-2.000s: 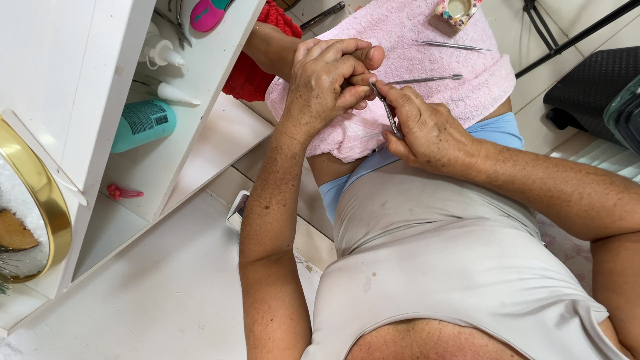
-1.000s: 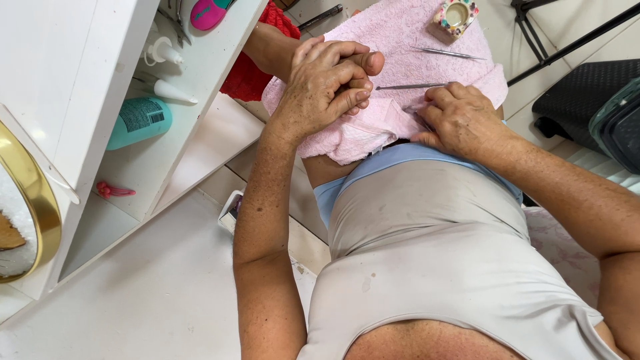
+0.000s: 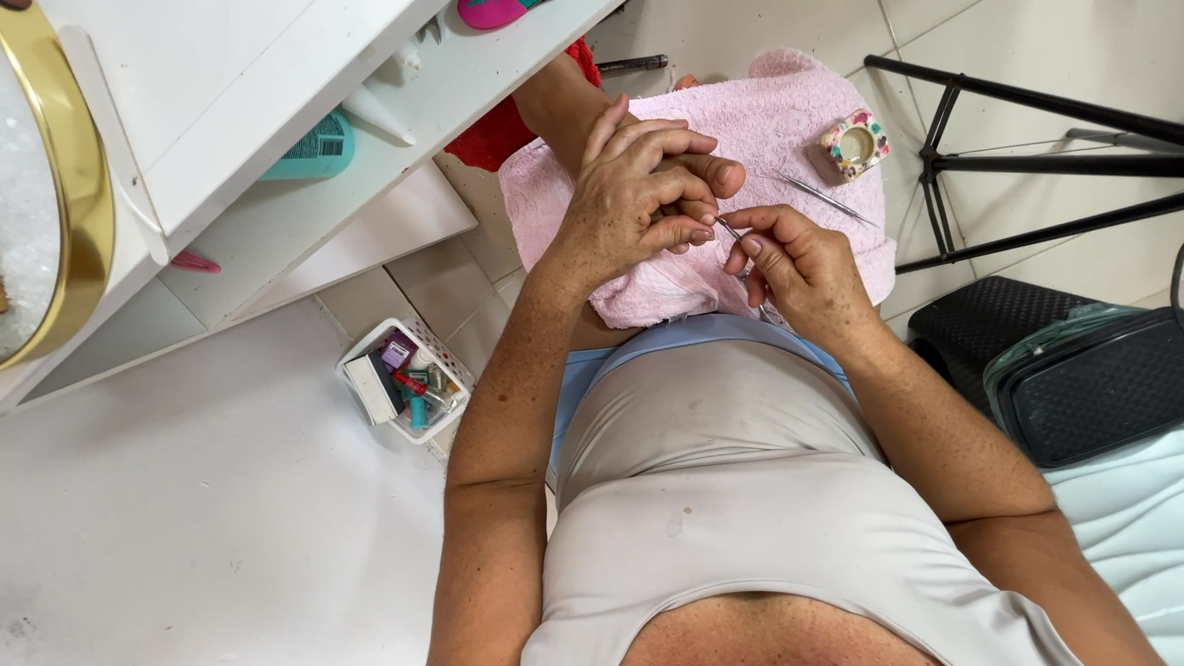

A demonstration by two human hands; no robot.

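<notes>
My left hand (image 3: 638, 190) is wrapped around the front of another person's foot (image 3: 566, 102), its fingers over the toes; the big toe (image 3: 723, 176) shows beyond them. My right hand (image 3: 807, 268) pinches a slender metal nail tool (image 3: 729, 228), with its tip at a small toe beside my left fingertips. Below the right fingers, a shiny metal piece is partly hidden. Foot and hands are over a pink towel (image 3: 768, 111) on my lap. Another slim metal tool (image 3: 825, 199) lies on the towel, near a small, colourfully decorated pot (image 3: 853, 145).
At left are a white shelf unit (image 3: 370, 199) with a turquoise bottle (image 3: 319, 148), and a gold-rimmed round tray (image 3: 97, 185). A white basket (image 3: 458, 370) of small bottles stands below. Black metal legs (image 3: 1045, 165) and a black lidded bin (image 3: 1091, 379) are at right.
Two seconds ago my right hand held metal nippers at the toes; it then rested on the towel by a slender tool. Now it holds a slender tool back at the toes. My left hand stays on the foot.
</notes>
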